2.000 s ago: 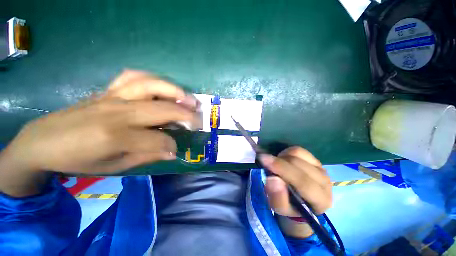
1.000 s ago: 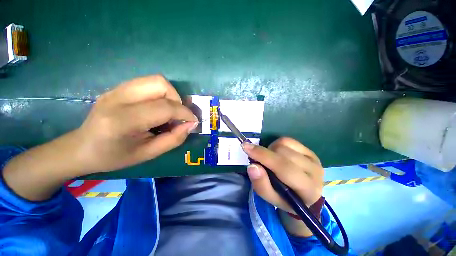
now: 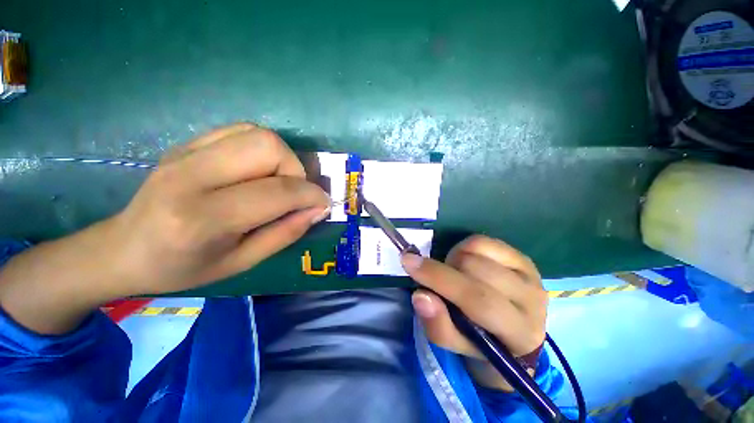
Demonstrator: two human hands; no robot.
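Note:
The blue protection board (image 3: pixel 348 248) lies upright on the bench between white pouch cells, two on its right (image 3: pixel 402 191) and one on its left, partly under my left hand. A yellow flex tail (image 3: pixel 317 265) sticks out at its lower left. My left hand (image 3: pixel 240 202) pinches thin solder wire (image 3: pixel 103 160), its end at the board's yellow patch. My right hand (image 3: pixel 479 301) holds the soldering iron (image 3: pixel 387 222), its tip at the right edge of that patch.
The dark green bench (image 3: pixel 248 74) has its front edge just below the pack. A loose cell block (image 3: pixel 12 64) is at the far left. A black fan (image 3: pixel 718 59) is at the upper right, and a whitish stained tub (image 3: pixel 703 221) lies below it.
My left hand has come down from a blurred motion and pinches the wire at the board. The iron tip has moved left from the upper right cell to the yellow patch.

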